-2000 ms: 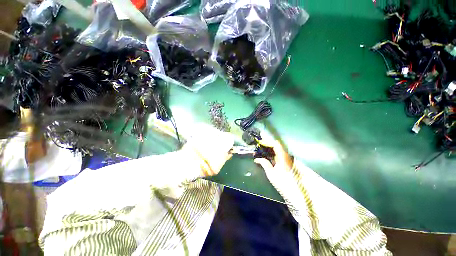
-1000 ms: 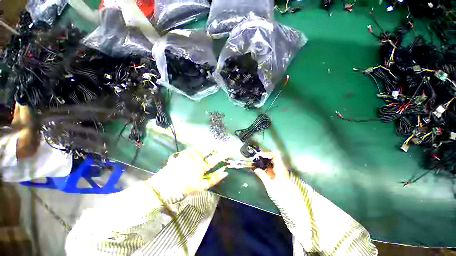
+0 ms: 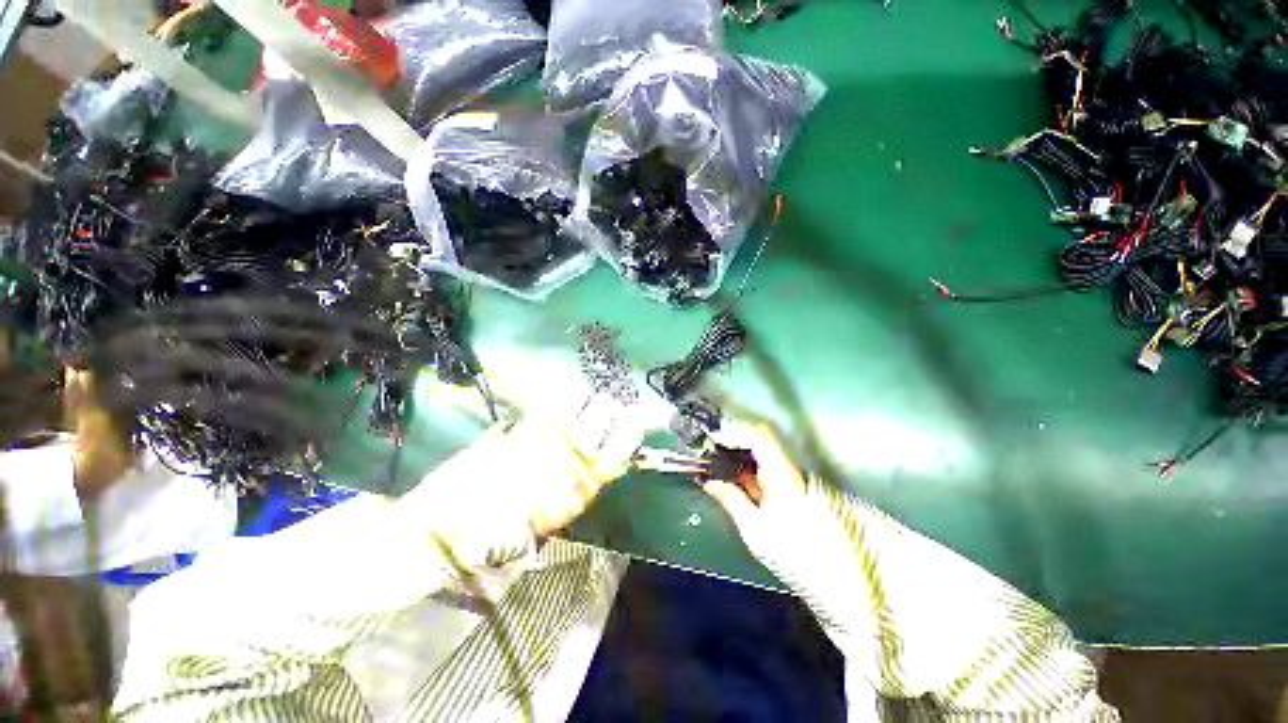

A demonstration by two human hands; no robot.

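My right hand point(image 3: 763, 477) holds a small black plastic housing point(image 3: 729, 468) at the end of a folded black cable point(image 3: 702, 355), which lies on the green mat just beyond it. My left hand point(image 3: 582, 459) is closed around a slim metal hand tool point(image 3: 670, 461); its tip points right and meets the housing. Glare washes out the fingers of my left hand, and the tool's handle is hidden in it. A loose pile of small metal pieces point(image 3: 605, 362) lies on the mat beyond my left hand.
Two open clear bags point(image 3: 770, 120) with black parts stand beyond the pile, with fuller bags and a red packet point(image 3: 339, 43) behind. A dark cable heap point(image 3: 226, 283) lies left, another point(image 3: 1179, 212) right. At the left edge, another person's arm point(image 3: 96, 431) shows, blurred.
My left hand has closed around the tool after its fingers were spread a second ago. The tool tip remains at the housing in my right hand. The view has shifted slightly.
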